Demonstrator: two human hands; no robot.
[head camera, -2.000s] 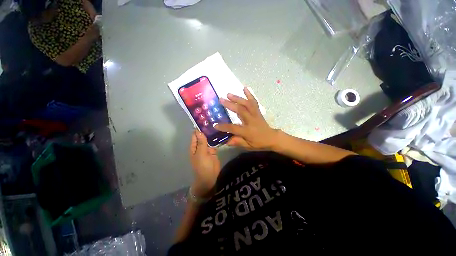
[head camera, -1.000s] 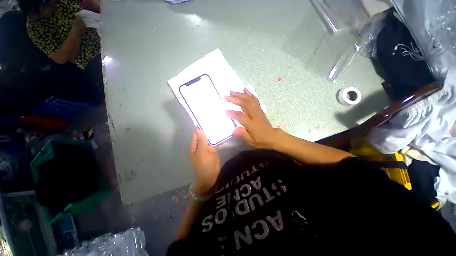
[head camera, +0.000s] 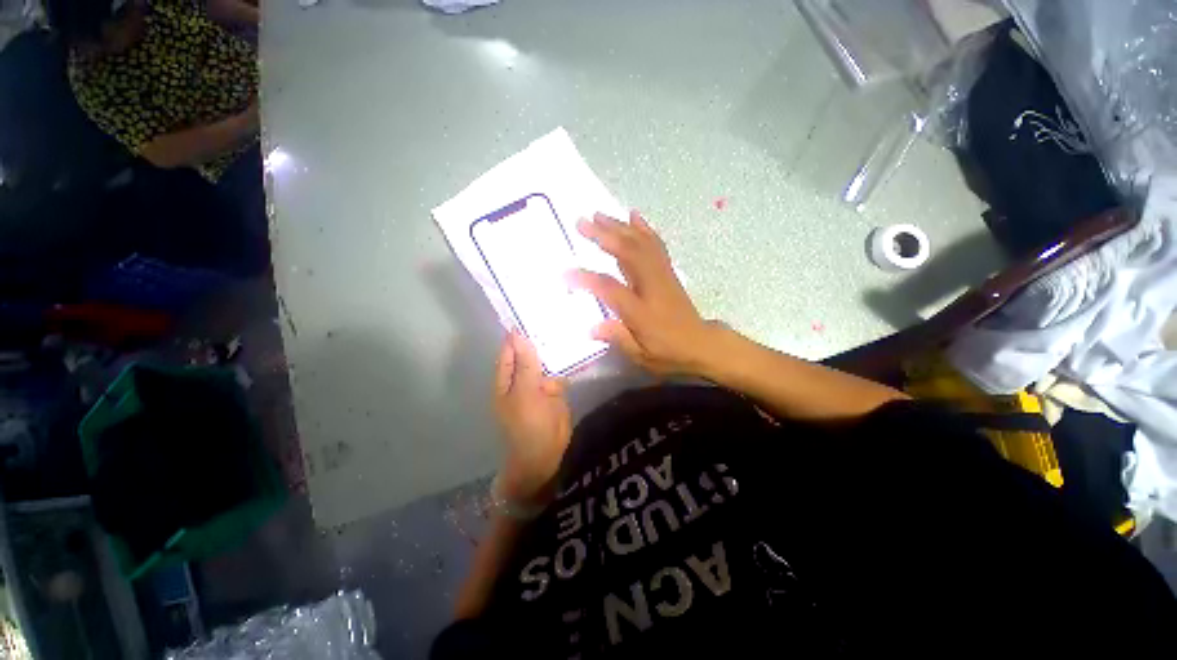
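A smartphone (head camera: 527, 264) with a bright white screen is tilted above a folded white garment (head camera: 558, 161) on the table. The garment's top and right edges show around the phone; its lower part is hidden. My left hand (head camera: 529, 410) holds the phone by its lower left edge. My right hand (head camera: 649, 297) is over the phone's right side, its fingers spread and a fingertip at the screen. It holds nothing that I can see.
Speckled table (head camera: 387, 426); white roll (head camera: 900, 246), clear plastic sheets (head camera: 884, 161) and a black bundle (head camera: 1033, 155) at right. Wooden chair (head camera: 1033, 277), white cloth (head camera: 1071, 329) and yellow crate (head camera: 1033, 445) lower right. Green crate (head camera: 116, 400), shiny plastic pile (head camera: 291, 634) and person (head camera: 168, 77) left.
The phone's screen went from a red and blue keypad to bright white. The phone has shifted slightly right. My right fingers have moved a little over it. The person's arm at left has moved.
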